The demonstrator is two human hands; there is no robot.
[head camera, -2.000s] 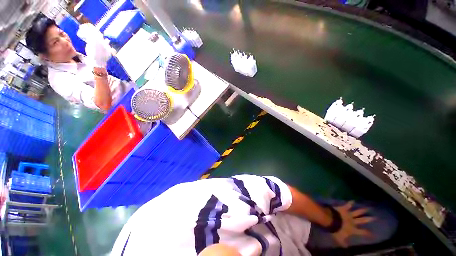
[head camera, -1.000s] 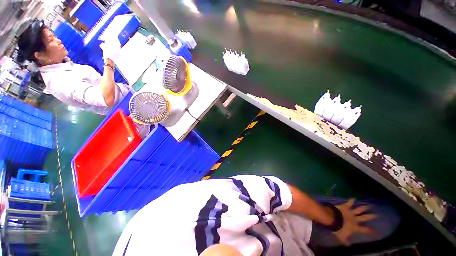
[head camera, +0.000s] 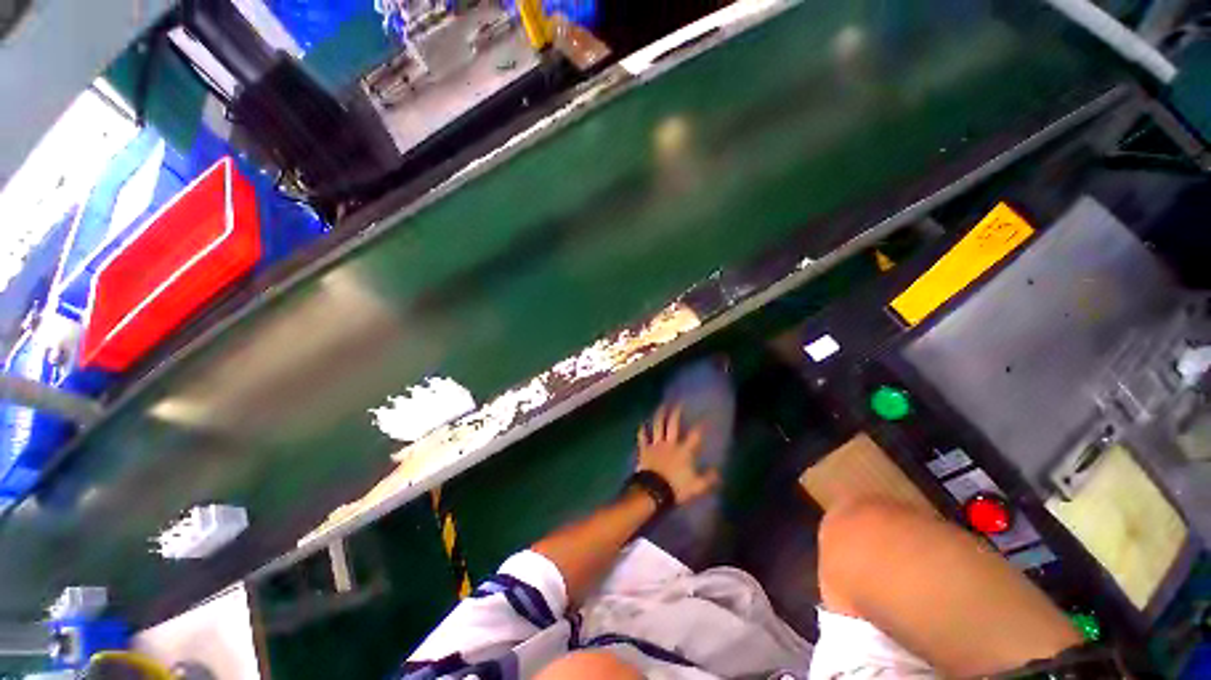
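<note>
My left hand (head camera: 677, 458) rests on my grey-blue trouser leg, fingers spread, empty. My right arm is bent at the lower right; its hand is cut off by the edge. White part clusters lie on the green belt: one (head camera: 425, 408) near the worn edge, another (head camera: 199, 531) further left. The machine at right has a grey metal base plate (head camera: 1036, 319), a pale yellow sheet (head camera: 1129, 525), a red button (head camera: 987, 515) and green buttons (head camera: 890, 403). A small white thing (head camera: 1193, 359) shows at the right edge, too blurred to identify.
The conveyor belt (head camera: 558, 253) crosses the view diagonally. A red tray (head camera: 179, 266) lies beyond it at left. A yellow bar (head camera: 963, 263) stands beside the base plate. A brown cardboard pad (head camera: 863, 478) is below the panel, partly behind my right arm. More equipment stands across the belt.
The view has swung right: the machine and my right arm have come in, and the other person and most of the fans have left. My left hand stays spread on my leg.
</note>
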